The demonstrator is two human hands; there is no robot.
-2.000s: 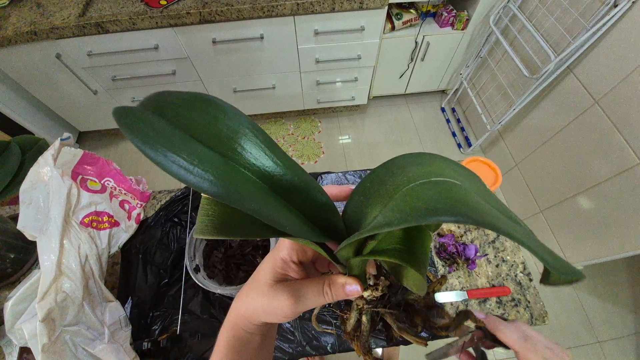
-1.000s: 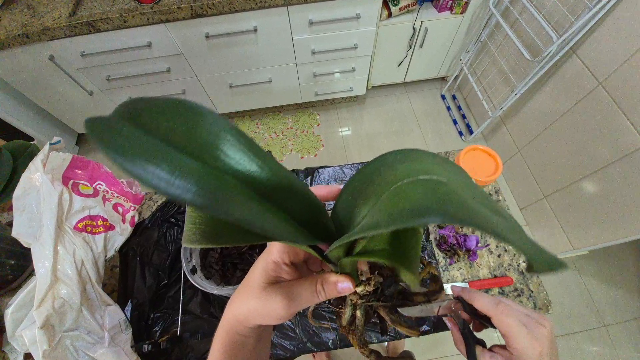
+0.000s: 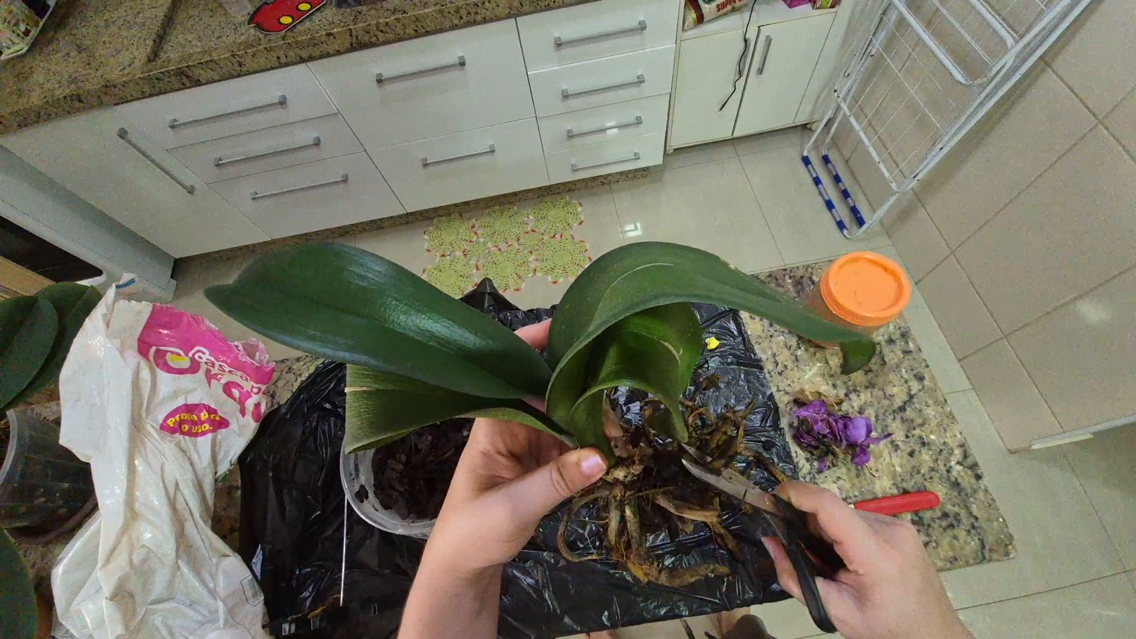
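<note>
My left hand point(image 3: 524, 488) grips an orchid plant point(image 3: 373, 319) at its base, thumb in front, just above the roots. Broad green leaves spread to both sides, and brown, dry roots point(image 3: 635, 532) hang below over black plastic. Black-handled scissors point(image 3: 803, 550) are in my right hand point(image 3: 870, 559), their blades pointing left at the roots, right of the plant's base. Whether the blades touch a root is unclear. Behind my left wrist stands a clear plastic pot point(image 3: 359, 493) with dark bark pieces point(image 3: 413, 475), partly hidden by a leaf and the hand.
A black plastic sheet point(image 3: 302, 479) covers much of the granite table point(image 3: 958, 506). On the right lie purple flowers point(image 3: 834, 430), a red-handled knife point(image 3: 896, 503) and an orange-lidded jar point(image 3: 863, 288). A white printed bag point(image 3: 151, 461) and a potted plant point(image 3: 40, 470) are at left.
The plant has been tilted, so its leaves sit differently and more of the roots shows. My right hand, with the scissors, has come up beside the plant's base.
</note>
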